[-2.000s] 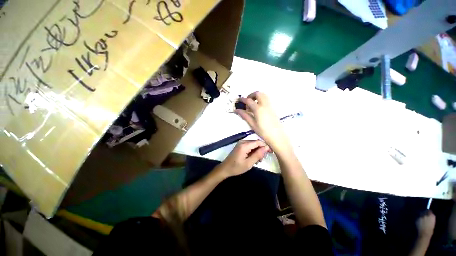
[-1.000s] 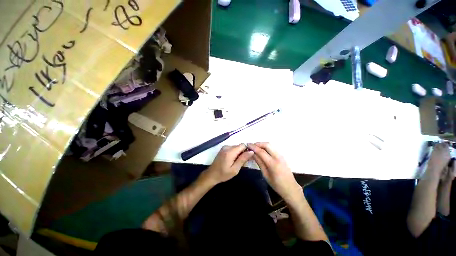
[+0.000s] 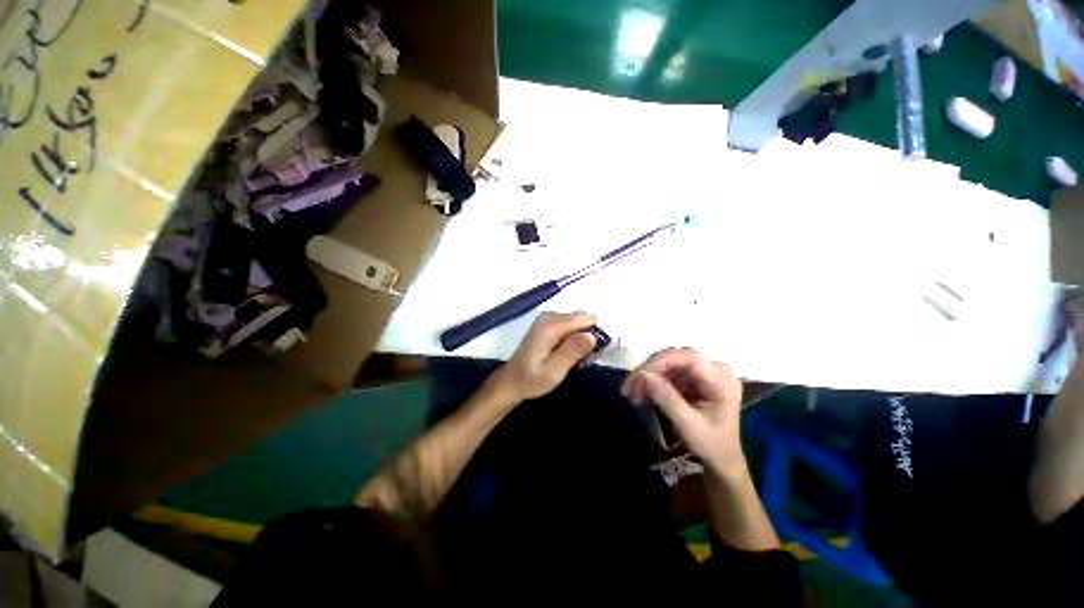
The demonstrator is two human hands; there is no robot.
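Note:
My left hand [image 3: 549,354] is at the near edge of the white work sheet [image 3: 761,273] and holds a small black piece [image 3: 599,339] between its fingertips. My right hand [image 3: 701,398] is just to the right, thumb and index fingertips close together; whether it holds something tiny I cannot tell. The hammer [image 3: 505,315] lies on the sheet beyond my left hand, black grip at the left, thin silver shaft pointing to the far right. A small black square insert [image 3: 528,233] lies on the sheet beyond the hammer.
The large parts carton [image 3: 458,77] stands at left, full of mixed shells [image 3: 303,190]. A grey post [image 3: 820,59] stands at the far edge with a black cluster [image 3: 810,116] and clear tube [image 3: 909,101]. Pale housings [image 3: 971,116] lie beyond. Another person's arm [image 3: 1060,439] is at right.
My right hand went from beside the black square insert back to my left hand, then moved apart to the right. The black piece in my left hand now shows. The view has shifted.

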